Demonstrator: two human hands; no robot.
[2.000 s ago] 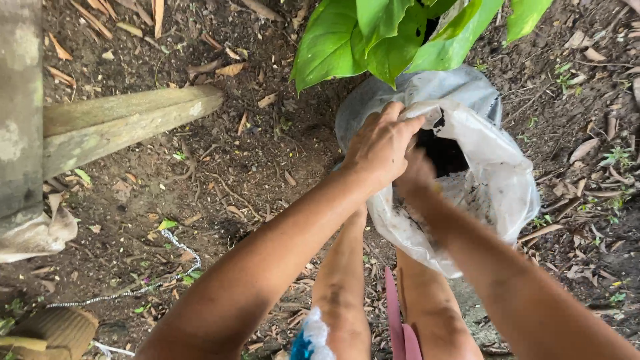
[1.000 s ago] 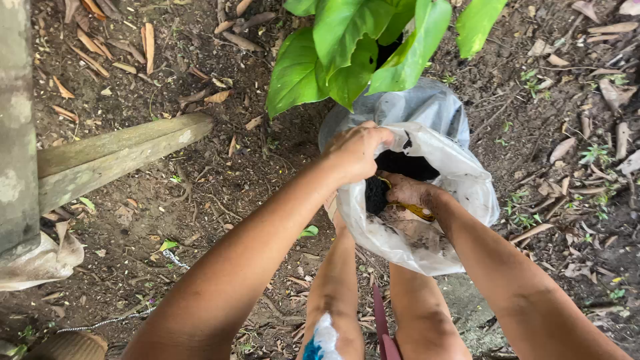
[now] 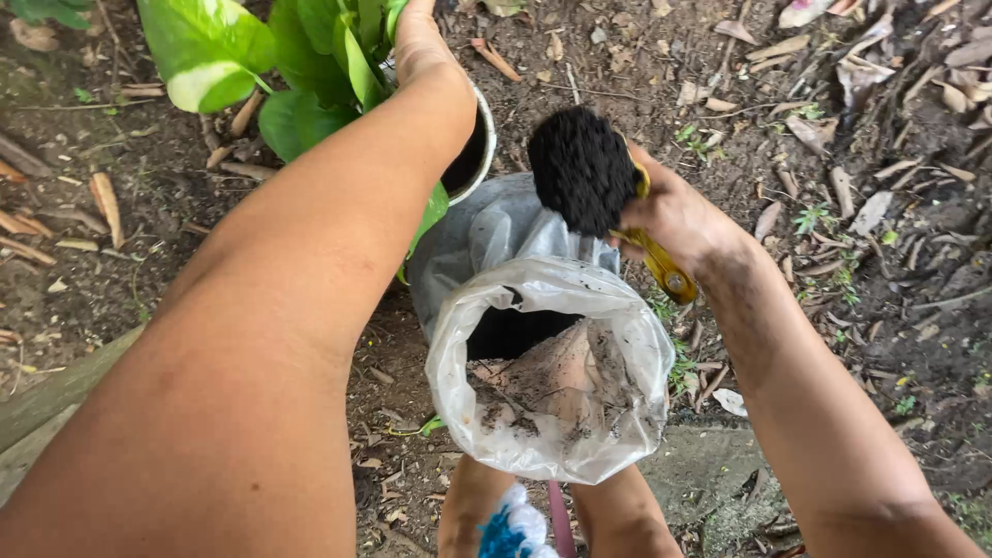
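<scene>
My right hand (image 3: 670, 205) grips a yellow-handled scoop (image 3: 659, 267) heaped with dark soil (image 3: 583, 169), raised at the upper right of the plastic bag. The translucent plastic bag (image 3: 651, 418) stands with its rim folded open and dark soil (image 3: 515, 332) inside. At the top edge, my left hand (image 3: 418, 27) is among the stems and leaves of a broad-leaved green plant (image 3: 310, 54); its fingers are mostly cut off by the frame. Beneath that wrist, a round pot (image 3: 490, 147) with a pale rim is partly hidden by the arm and leaves.
Brown earth (image 3: 542, 85) with dry leaves and wood chips surrounds the bag. A flat stone slab (image 3: 697, 473) lies at the lower right, a wooden beam (image 3: 62, 387) at the left. My legs (image 3: 624, 519) are just below the bag.
My left hand has let go of the bag's rim and moved up to the plant. My right hand has come out of the bag with the loaded scoop. The view has shifted, showing the pot.
</scene>
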